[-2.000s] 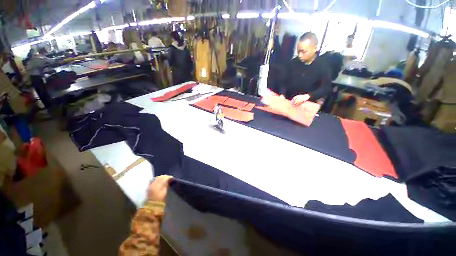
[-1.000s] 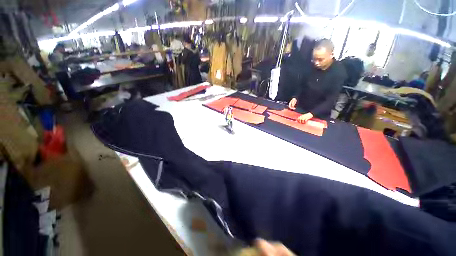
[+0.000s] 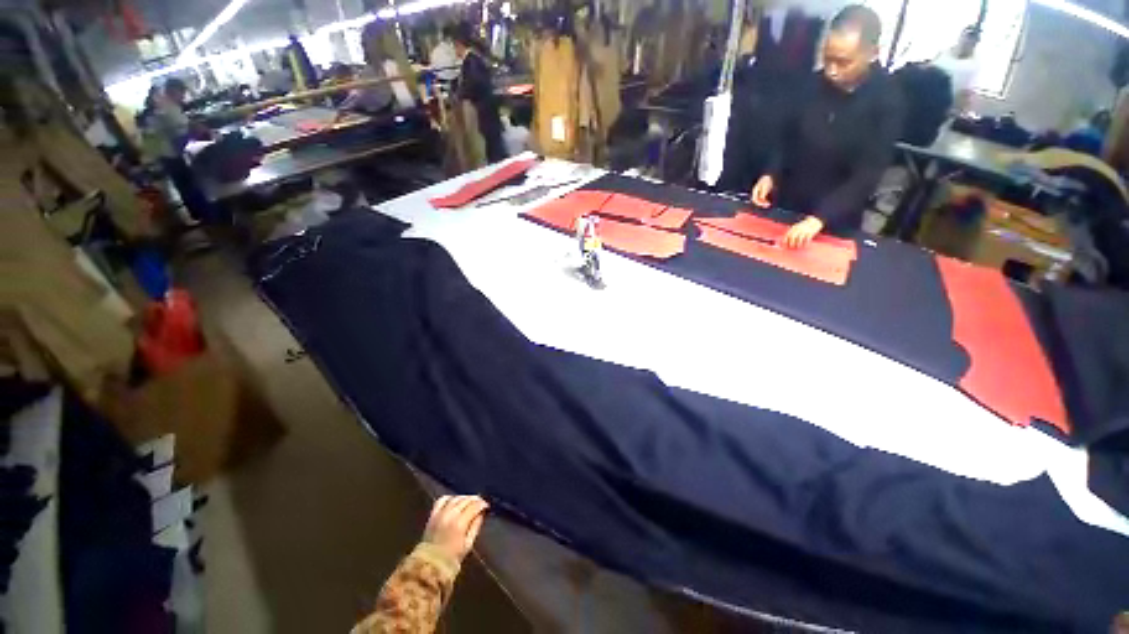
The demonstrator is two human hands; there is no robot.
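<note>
Dark cloth (image 3: 594,434) lies spread along the near side of the white cutting table (image 3: 768,396), with soft folds across it. Its thin white selvedge (image 3: 731,608) runs along the near edge. My left hand (image 3: 457,525), in a patterned sleeve, is closed on the near edge of the cloth at bottom centre-left. A small skin-coloured bit at the bottom right corner may be my right hand (image 3: 1120,624); it is almost wholly cut off, so its grip cannot be told.
Across the table a person in black (image 3: 830,136) has both hands on red pattern pieces (image 3: 792,254) on a far dark fabric lay (image 3: 867,297). An upright cutting machine (image 3: 589,254) stands mid-table. A red bag (image 3: 171,332) and a brown box (image 3: 186,415) are at the left.
The cloth has come down flatter over the near table edge and covers the bare left end. My left hand has moved from above the table to the cloth's near edge. The other person has laid the red piece down.
</note>
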